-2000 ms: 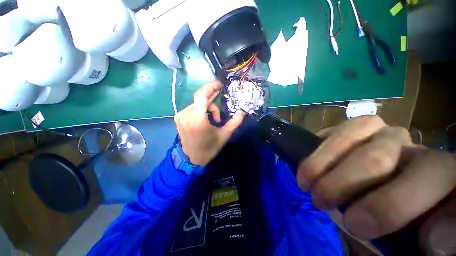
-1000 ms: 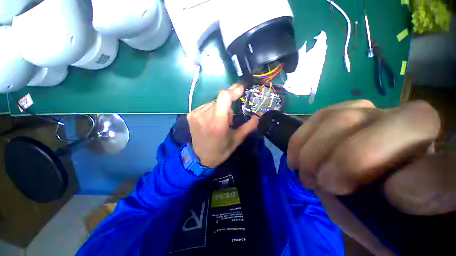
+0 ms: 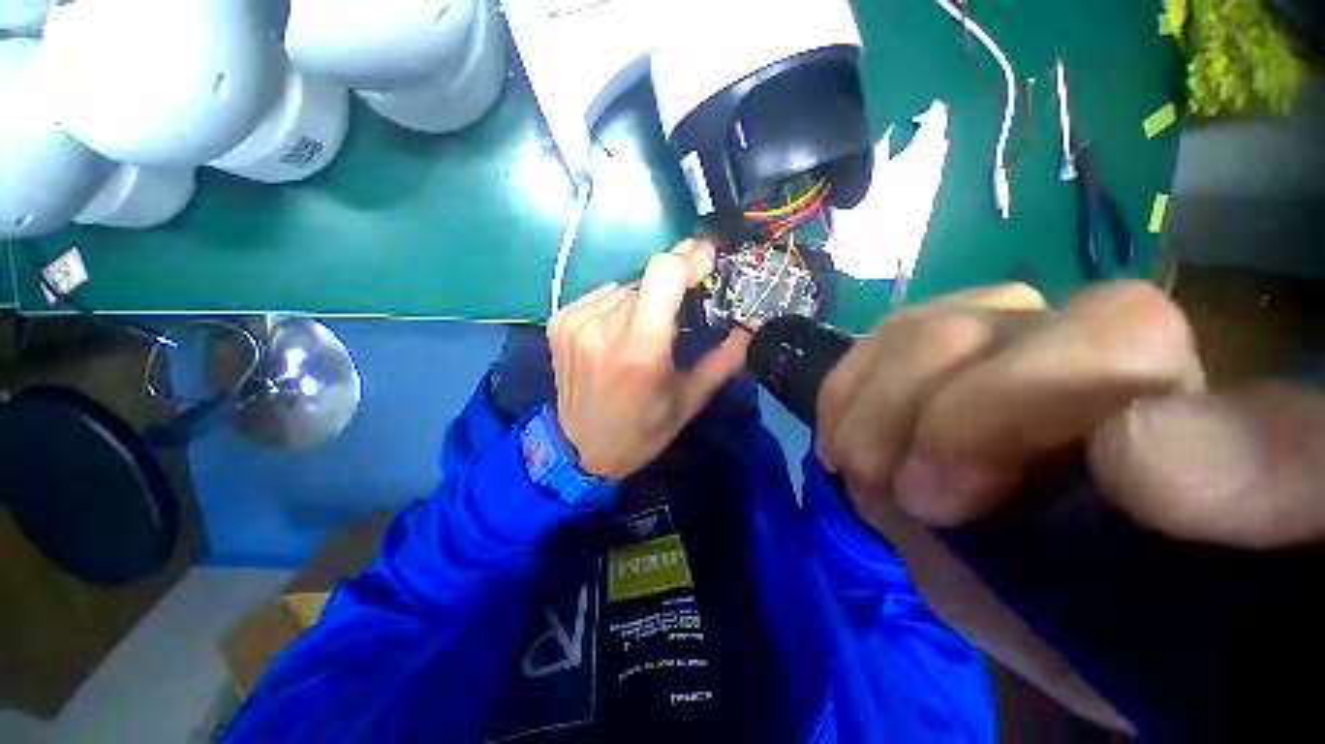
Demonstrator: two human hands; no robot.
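The camera module [image 3: 807, 298] is at the bench edge, with a silvery-white circuit board [image 3: 759, 285] facing up. Red, yellow and orange wires [image 3: 786, 208] run from it to the black opening of the white camera housing [image 3: 759, 87]. My left hand [image 3: 628, 356] holds the module's left side between thumb and fingers. My right hand [image 3: 1017, 407] grips the black electric screwdriver [image 3: 798, 358]. Its tip is at the board's lower edge, beside my left thumb. Whether a screw is under the tip cannot be seen.
White housings [image 3: 167, 73] are piled at left. A white cable [image 3: 571, 240] hangs from the housing. A torn white sheet [image 3: 894, 204], loose leads [image 3: 1000, 116] and dark pliers [image 3: 1100, 218] lie at right. A round black stool [image 3: 87, 487] is below left.
The view has shifted, so bench and housing sit farther right and higher. The screwdriver has come in closer to the board's lower edge. Both hands keep their holds.
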